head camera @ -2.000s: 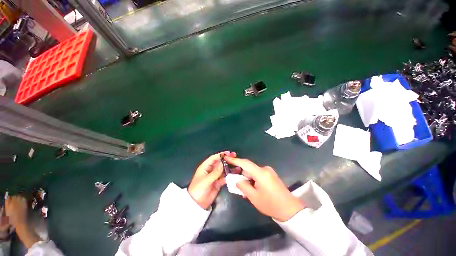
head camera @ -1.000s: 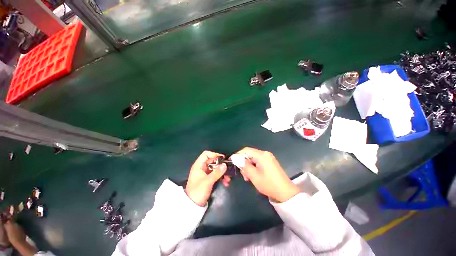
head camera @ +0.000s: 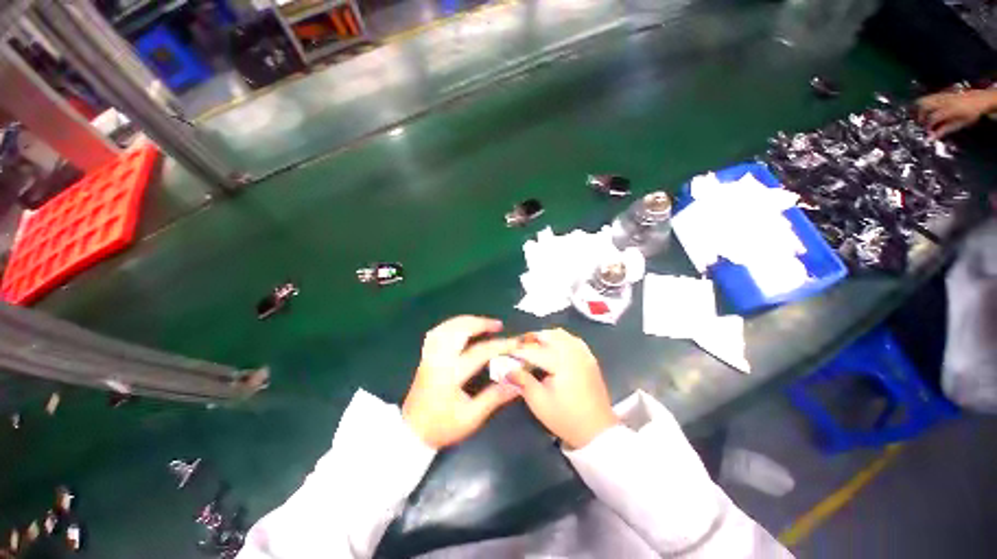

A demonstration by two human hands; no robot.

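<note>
My left hand (head camera: 454, 382) and my right hand (head camera: 563, 382) meet in front of me over the dark green bench. My right fingertips pinch a small white wiping cloth (head camera: 504, 368). My left fingers are curled against it. A dark patch shows between the hands; I cannot tell whether a metal piece is held there. A small black-and-silver piece (head camera: 380, 273) lies on the green surface beyond my left hand. Another piece (head camera: 277, 300) lies left of it, and two more (head camera: 525, 212), (head camera: 609, 185) lie farther away.
Two dispenser bottles (head camera: 605, 293), (head camera: 645, 224) stand by white wipes (head camera: 680, 308). A blue tray (head camera: 825, 260) holds wipes. Beyond it is a heap of pieces (head camera: 875, 180) with another person's hand (head camera: 957, 109). Left are a metal post (head camera: 131, 353), loose pieces (head camera: 219, 526) and a red-orange tray (head camera: 82, 227).
The view has turned right, shifting the bottles and tray leftward. An extra piece now lies beyond my left hand. The piece visible between my hands earlier no longer shows clearly. Another person's hand appears at the heap.
</note>
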